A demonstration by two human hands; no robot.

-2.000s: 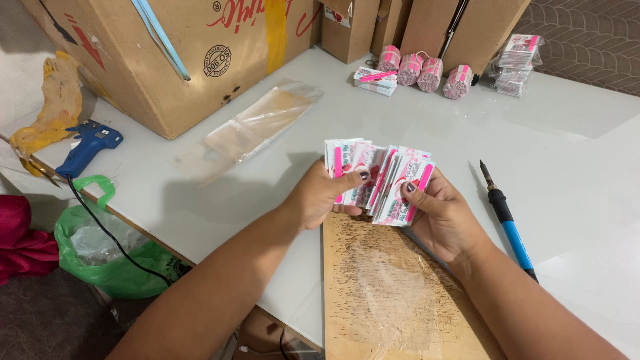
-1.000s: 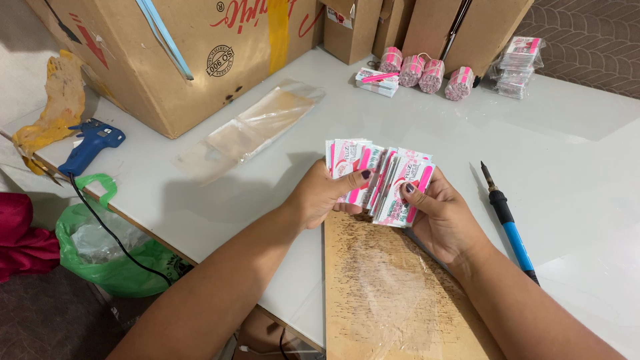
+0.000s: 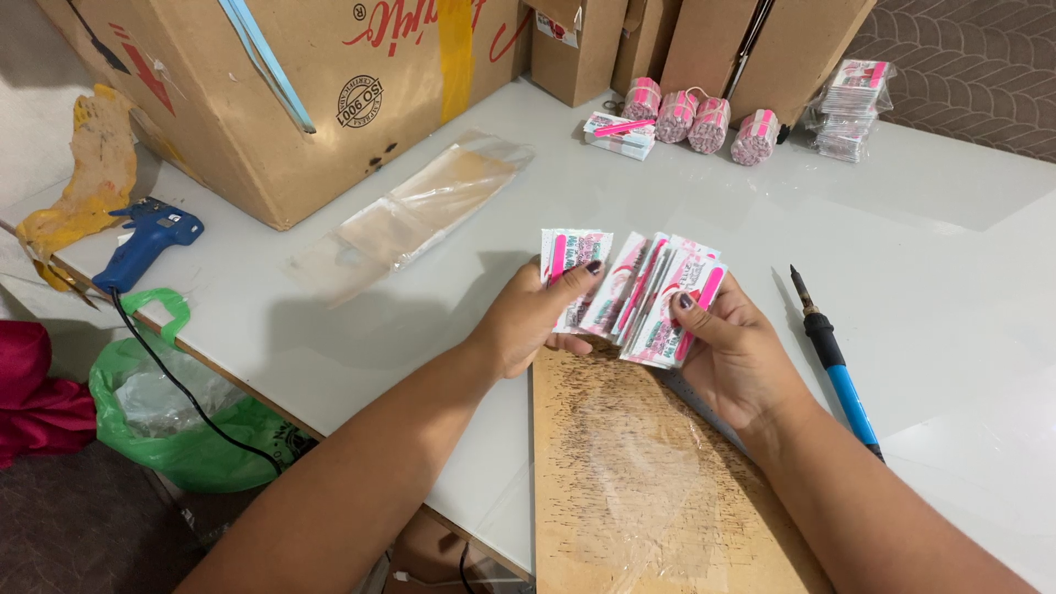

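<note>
Several small printed packets, each with a pink strip, are spread in a fan between my hands. My left hand pinches the leftmost ones, its thumb on top. My right hand grips the thicker part of the stack, thumb across the front packet. Below the hands lies a scorched wooden board with clear plastic film on it. To the right, a soldering iron with a blue handle rests on the white table, its tip pointing away from me.
Banded pink-and-white rolls, a packet pile and a bagged stack stand at the back. Clear plastic sleeves lie beside a large cardboard box. A blue glue gun sits at the left edge, above a green bag.
The packets at the left of the fan have come apart from the others, with a gap now showing between them. Both hands stay in nearly the same place.
</note>
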